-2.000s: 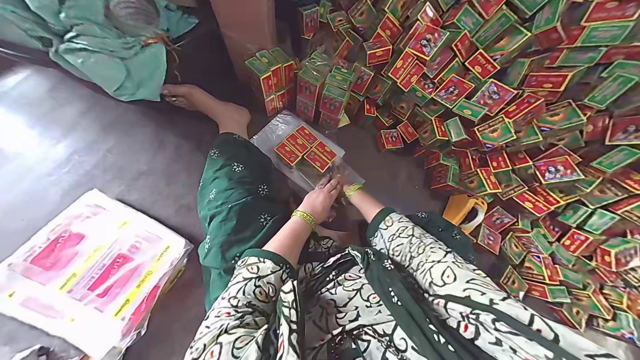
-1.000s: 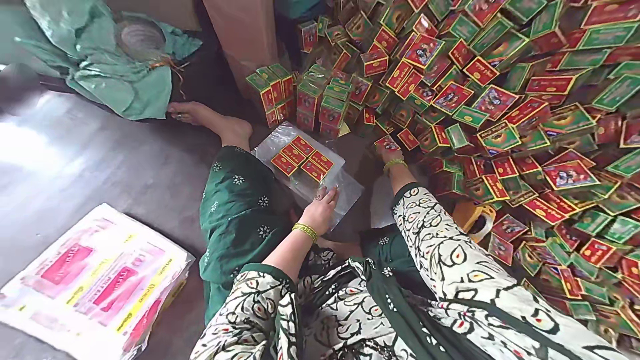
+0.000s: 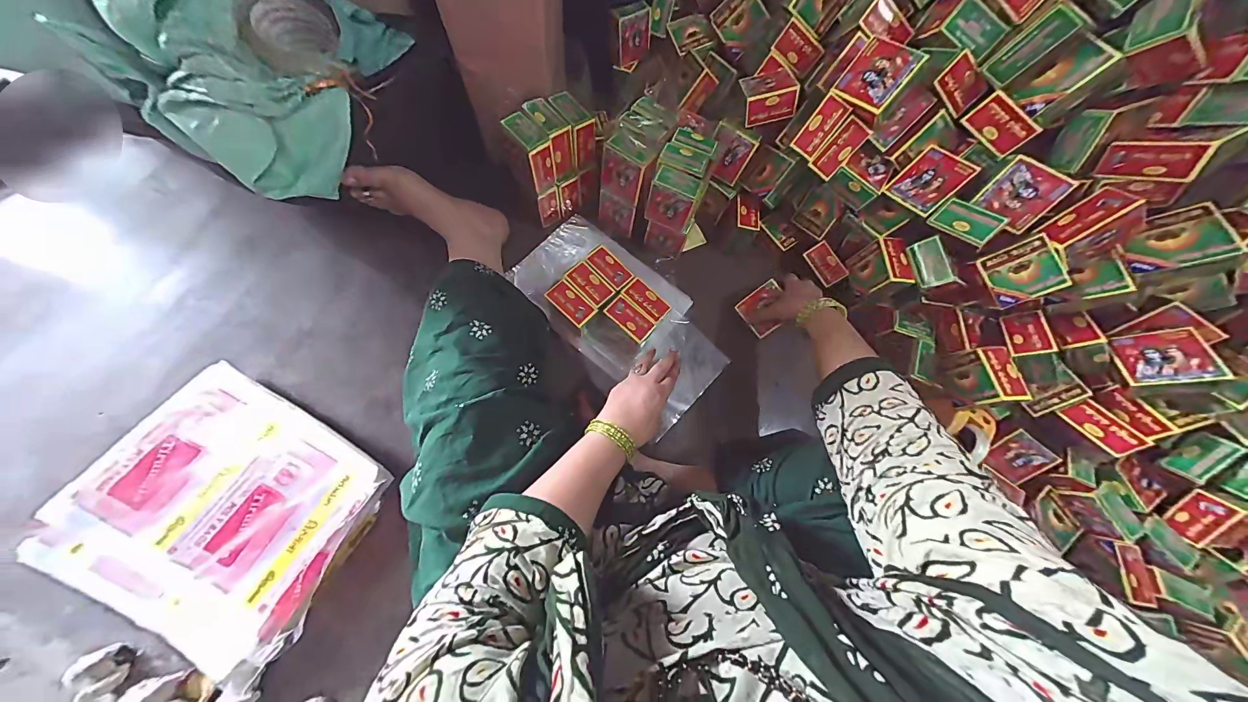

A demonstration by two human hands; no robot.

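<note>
My left hand (image 3: 641, 395) lies with spread fingers on the lower part of a clear plastic bag (image 3: 697, 363) on the floor between my legs. Several small red and yellow boxes (image 3: 632, 308) stand close together at the bag's upper part, just beyond my fingertips. To the right, my right hand (image 3: 792, 300) grips one small red box (image 3: 758, 305) by its right side, apart from the bag. Another clear plastic sheet or bag (image 3: 788, 380) lies on the floor below that hand.
A large heap of red and green boxes (image 3: 1024, 273) fills the right side. Stacked boxes (image 3: 639, 171) in clear wrap stand ahead. Printed plastic packaging (image 3: 210, 517) lies at the left. A green cloth (image 3: 258, 117) is at the upper left, near my bare foot (image 3: 429, 200). A yellow roll-like object (image 3: 973, 429) sits by the heap.
My right hand has moved from beside my left hand, over to the edge of the heap, and now holds a box. The left hand stays at the bag.
</note>
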